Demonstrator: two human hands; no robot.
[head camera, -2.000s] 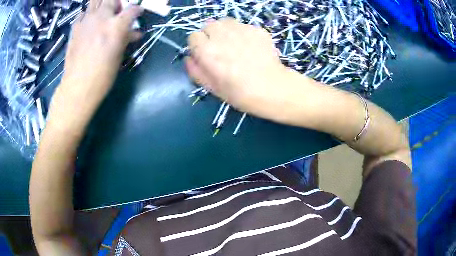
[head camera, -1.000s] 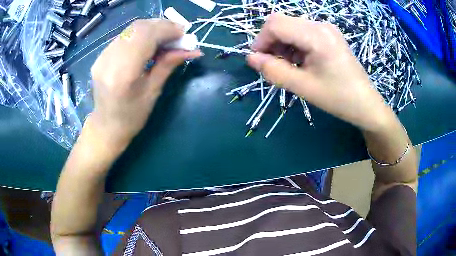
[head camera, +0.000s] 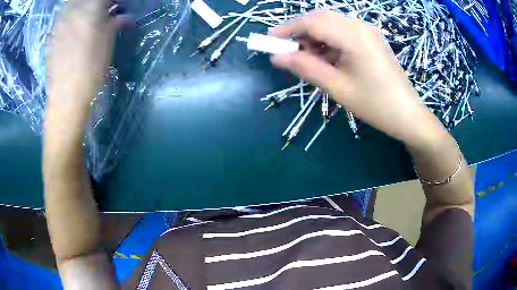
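My right hand (head camera: 346, 68) holds a white sleeve (head camera: 272, 44) between thumb and fingers above the bench, with a thin pale tip sticking out of its left end. My left hand (head camera: 85, 22) is blurred and partly cut off by the top edge at upper left, over the clear bag (head camera: 22, 56); something small and dark shows at its fingertips, too unclear to name. Rod inserts (head camera: 431, 51) lie in a big tangled pile behind and right of my right hand. A few loose rod inserts (head camera: 295, 122) lie below that hand.
Another white sleeve (head camera: 206, 13) lies at the top centre on the dark green bench top (head camera: 181, 153). A blue container or bag (head camera: 476, 28) is at the upper right. The bench's front edge runs above my striped top (head camera: 283, 243).
My left hand has left the white sleeve and moved up and left to the bag. My right hand now holds the sleeve. The clear bag has shifted, and its edge reaches further right.
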